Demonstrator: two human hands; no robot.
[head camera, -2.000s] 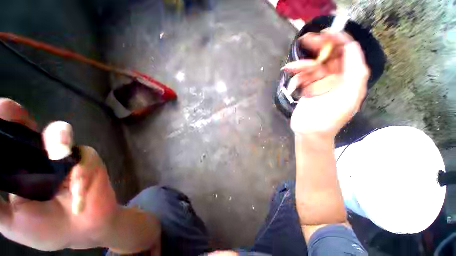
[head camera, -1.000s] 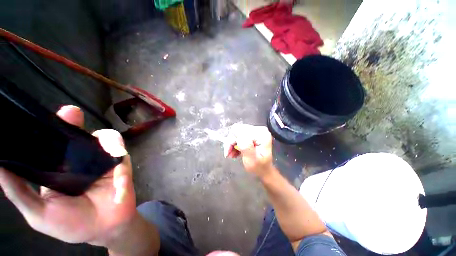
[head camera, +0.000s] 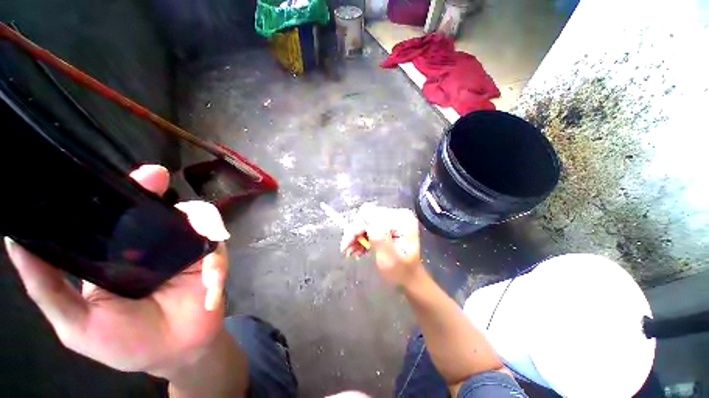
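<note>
My left hand holds a black glossy smartphone at the left of the view, with the thumb and fingers around its edges. The phone's screen looks dark with a faint reflection. My right hand is curled in the middle, over the floor and left of the black bucket. It holds a cigarette. The orange-yellow filter shows between the fingers, and the pale stick is hard to tell against the bright floor.
An open black bucket stands right of my right hand. A white bucket is at lower right. A red-edged dustpan is at left. A red cloth, a bin with green liner and a can are at the back.
My right hand has moved from over the black bucket to the middle, left of it. My left hand and the phone have come further into view. The view has tilted up a little.
</note>
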